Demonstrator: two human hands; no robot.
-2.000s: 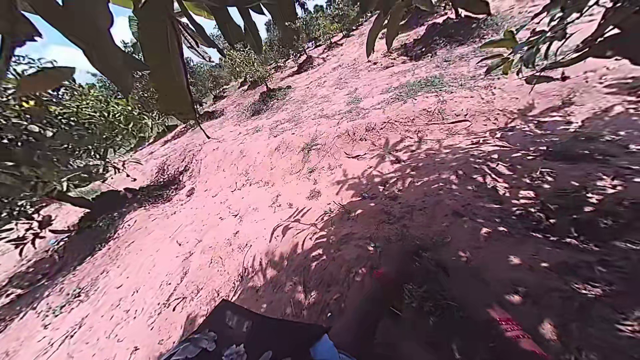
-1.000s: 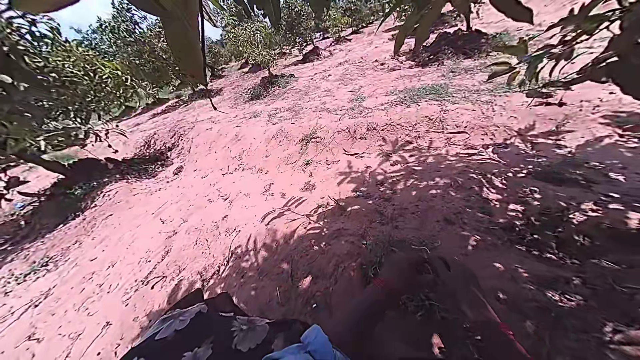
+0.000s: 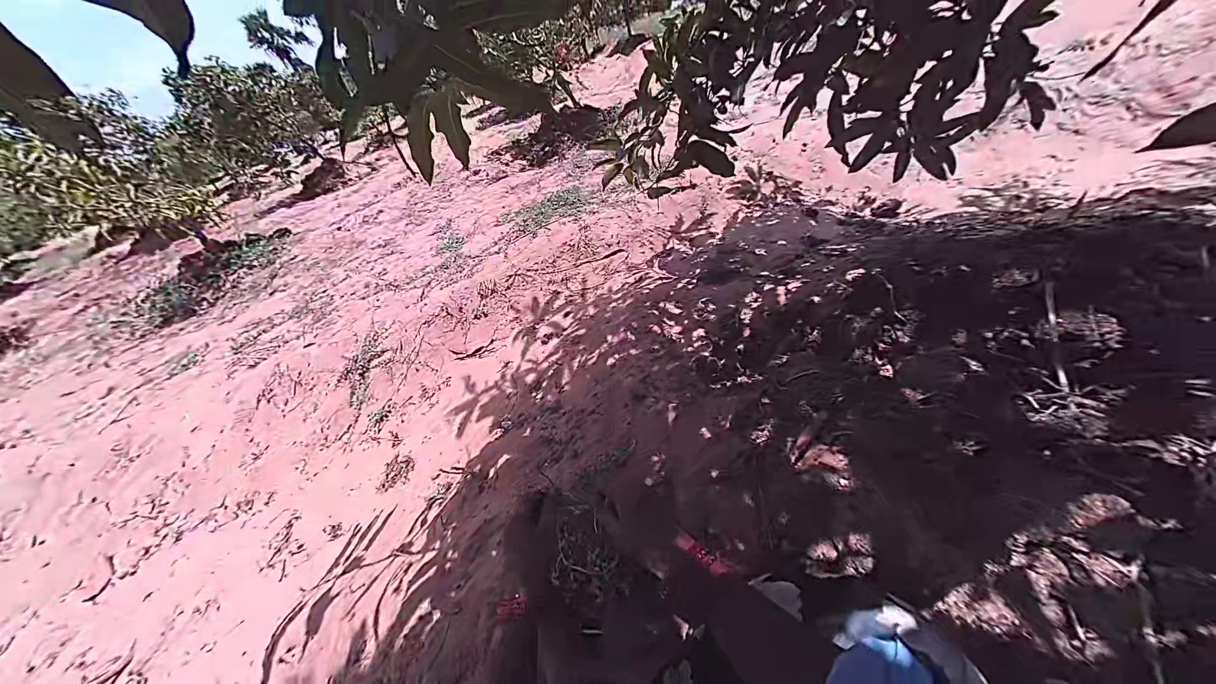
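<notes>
Deep shade at the bottom centre hides most of both hands. My left hand [image 3: 534, 537] is a dark shape above a red wristband [image 3: 511, 606]. To its right, my right hand [image 3: 638, 518] reaches up and left from another red band [image 3: 703, 554]. Between them and close to both is a low tuft of weeds [image 3: 584, 551] on reddish soil. The fingers blend into the shadow, so whether either hand grips the weeds cannot be told. Blue cloth [image 3: 879, 655] and dark cloth with pale patches show at the bottom edge.
Leafy branches [image 3: 684, 104] hang low across the top. Dry leaf litter [image 3: 1054, 579] and a thin pale stick [image 3: 1054, 332] lie in shade on the right. Sunlit reddish ground [image 3: 190, 456] slopes on the left, with bushes [image 3: 237, 114] beyond.
The view has swung right, bringing more shaded ground and hanging leaves in. The wristbands now appear on either side of the weed tuft; finger movement cannot be made out.
</notes>
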